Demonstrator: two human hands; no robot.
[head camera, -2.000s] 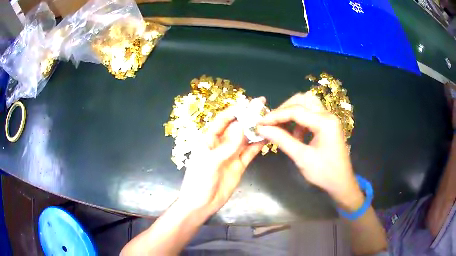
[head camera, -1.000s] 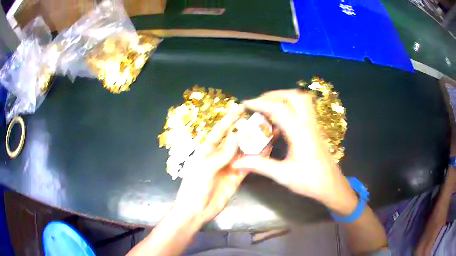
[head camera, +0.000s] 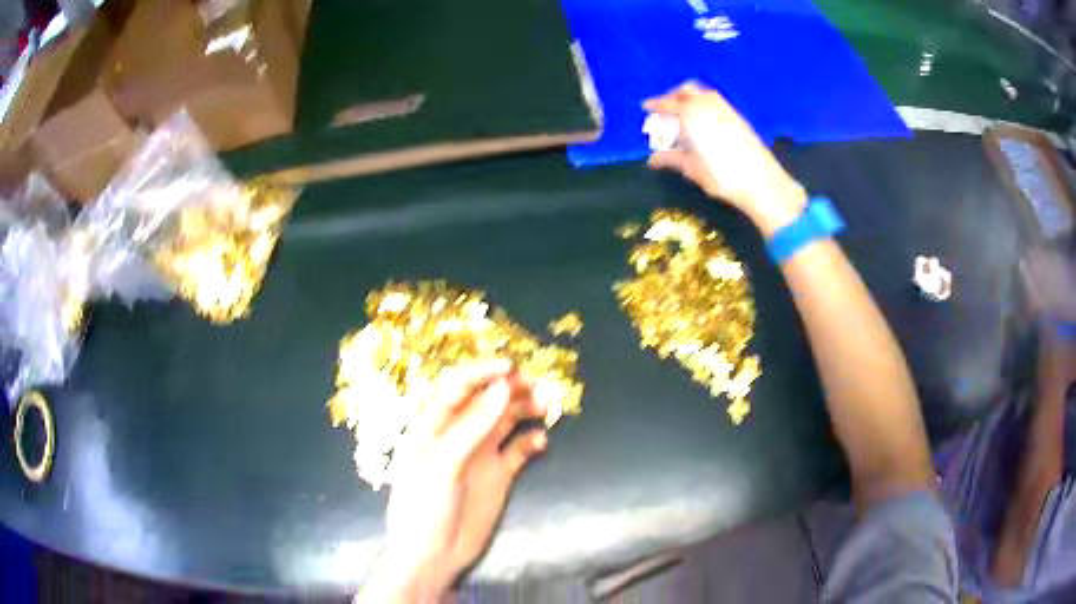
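Note:
My right hand (head camera: 720, 148), with a blue wristband (head camera: 806, 230), grips a white plastic part (head camera: 663, 131) over the near edge of the blue sheet (head camera: 779, 59). My left hand (head camera: 466, 442) is at the lower right of the left heap of gold metal pieces (head camera: 407, 342). Its fingers are curled and overlap the heap; whether they grip a piece cannot be told. The right heap of gold pieces (head camera: 690, 301) lies below my right hand.
A clear bag (head camera: 142, 224) with gold pieces lies at left, before a cardboard box (head camera: 195, 77). A tape ring (head camera: 33, 437) is far left. A dark green board (head camera: 437, 71) stands behind. Another white part (head camera: 932, 277) and another person's arm (head camera: 1038, 437) are at right.
My right hand has moved away from my left hand with the white part, up to the blue sheet. My left hand has come down to the left gold heap. The view has shifted; a white part now shows at right.

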